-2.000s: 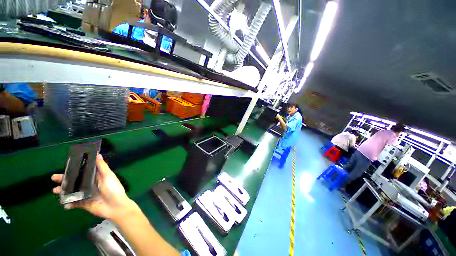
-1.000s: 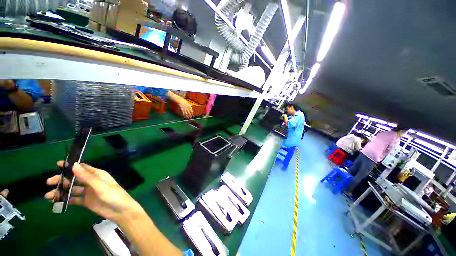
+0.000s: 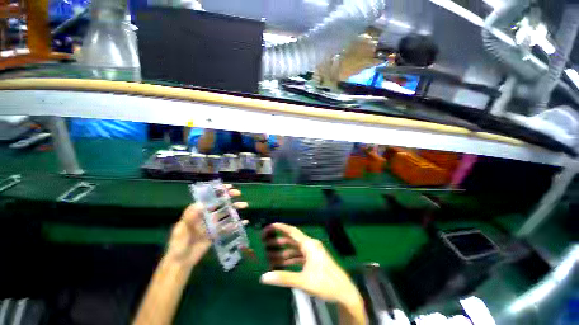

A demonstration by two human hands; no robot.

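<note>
My left hand (image 3: 190, 232) holds a pale openwork frame plate (image 3: 222, 223), tilted, with cut-outs along its length, over the green conveyor belt (image 3: 279, 212). My right hand (image 3: 311, 263) is just right of the plate, apart from it. Its fingers are curved and spread and it looks empty, though blurred. A dark phone-sized rectangle (image 3: 338, 222) lies on the belt beyond my right hand. Silver-grey holding fixtures (image 3: 384, 295) show at the bottom edge, partly cut off and blurred.
A black open-top box (image 3: 454, 270) stands at right. A row of fixtures (image 3: 209, 166) lies across the line before a person in blue. Clear trays (image 3: 320, 159) and orange bins (image 3: 419, 166) are at the far side. An overhead shelf (image 3: 254, 113) spans the view. Small openwork frames (image 3: 77, 191) lie at left.
The view has swung left. The flat black piece is gone from my right hand, which is now open. My left hand and the pale plate, barely in view at the left edge before, are now near the middle.
</note>
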